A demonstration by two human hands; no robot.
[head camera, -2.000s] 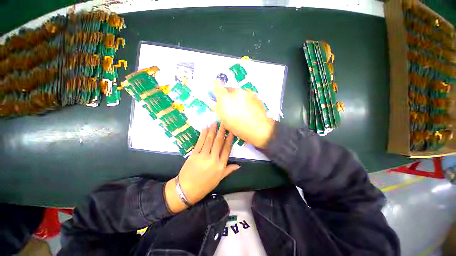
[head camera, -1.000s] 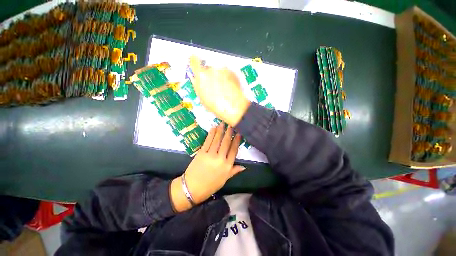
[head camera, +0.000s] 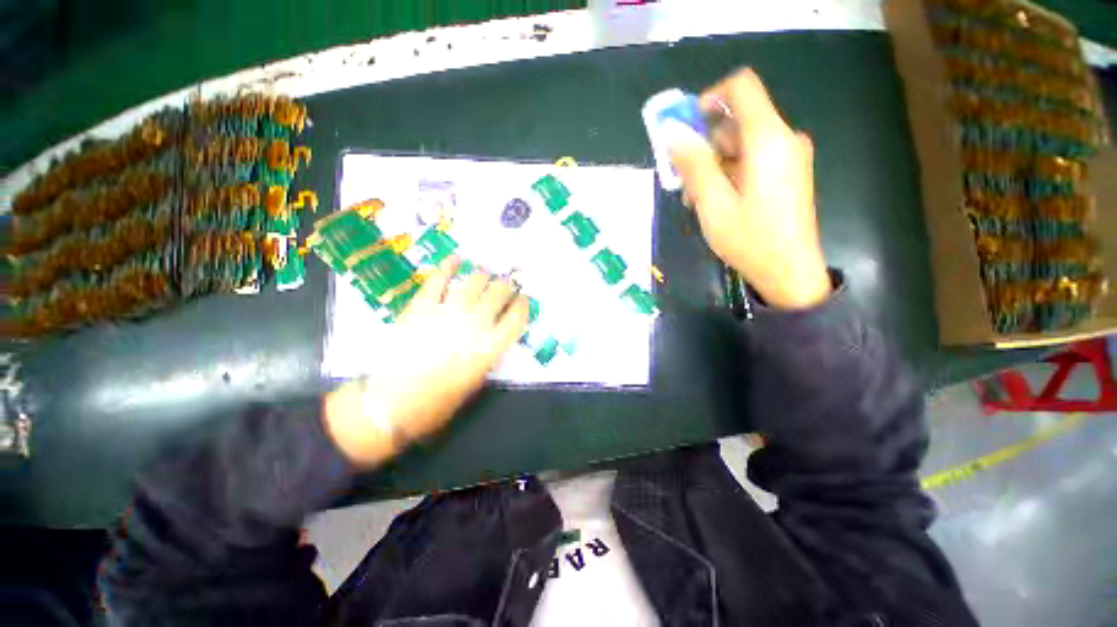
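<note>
A white work sheet (head camera: 392, 349) with a dark edge lies on the bench. A fanned batch of green circuit board strips (head camera: 368, 251) lies on its left part. One strip (head camera: 581, 228) lies slanted on its right part, and another strip (head camera: 435, 244) runs partly under my left hand. My left hand (head camera: 447, 337) is blurred, fingers extended over the strips; whether it grips one cannot be told. My right hand (head camera: 762, 190) is raised right of the sheet and holds a blue-and-white hand item (head camera: 674, 126).
Dense stacked strips (head camera: 159, 208) stand at left. A cardboard tray (head camera: 925, 159) packed with strips stands at right. A small strip pile (head camera: 737, 294) is mostly hidden behind my right hand and sleeve. A white-edged ledge (head camera: 490, 47) runs along the back.
My right hand has moved from over the sheet to its right, with the blue-and-white item now showing. My left hand has shifted left and up, over the fanned batch's lower end. The view has shifted.
</note>
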